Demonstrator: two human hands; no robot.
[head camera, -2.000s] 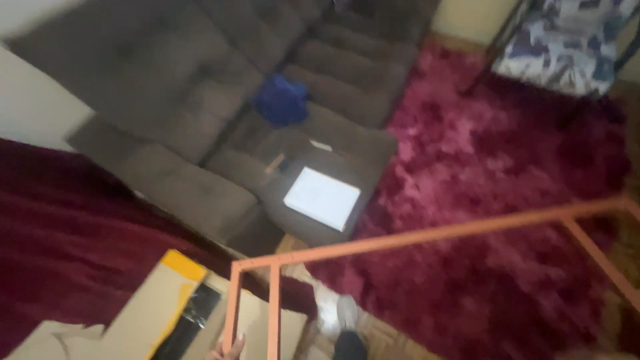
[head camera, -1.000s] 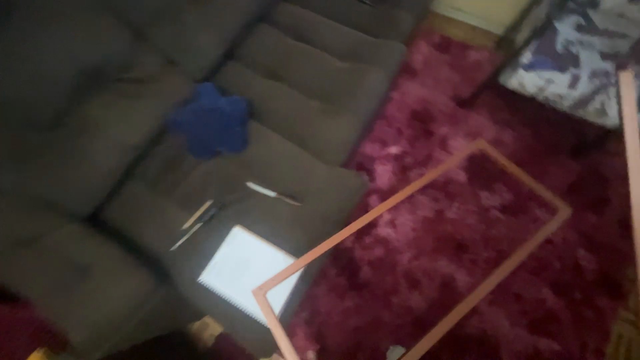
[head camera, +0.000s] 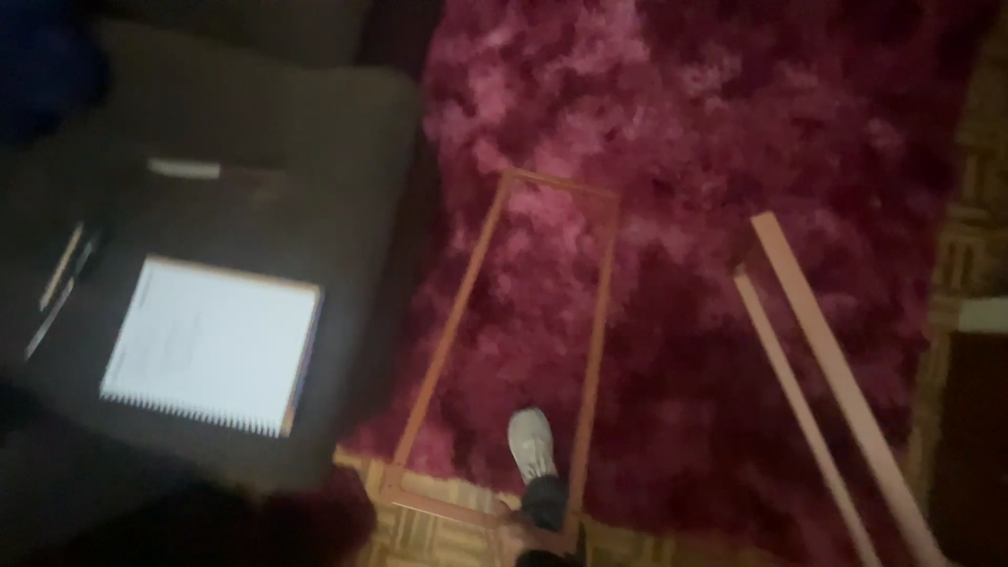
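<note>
One hand shows, blurred, at the bottom centre, at the near end of a long rectangular orange-pink frame (head camera: 446, 346); the picture does not settle which hand it is or how its fingers lie. The frame's far end is over the magenta shaggy rug (head camera: 701, 142), and its near end is over the wood floor. To the right, two more bars (head camera: 835, 354) of similar colour slant down to the bottom edge. A shoe (head camera: 531, 441) and dark trouser leg show inside the frame's outline.
A dark sofa (head camera: 315, 126) fills the left side. On it lie an open spiral notebook (head camera: 213, 346) bearing writing, a pen-like item (head camera: 185, 168), several thin tools (head camera: 61, 266) and a blue cloth (head camera: 47, 71). Parquet floor (head camera: 961, 244) runs along the right.
The orange-pink frame has swung from a slant across the rug to nearly lengthwise in front of me. The view has shifted down toward the floor.
</note>
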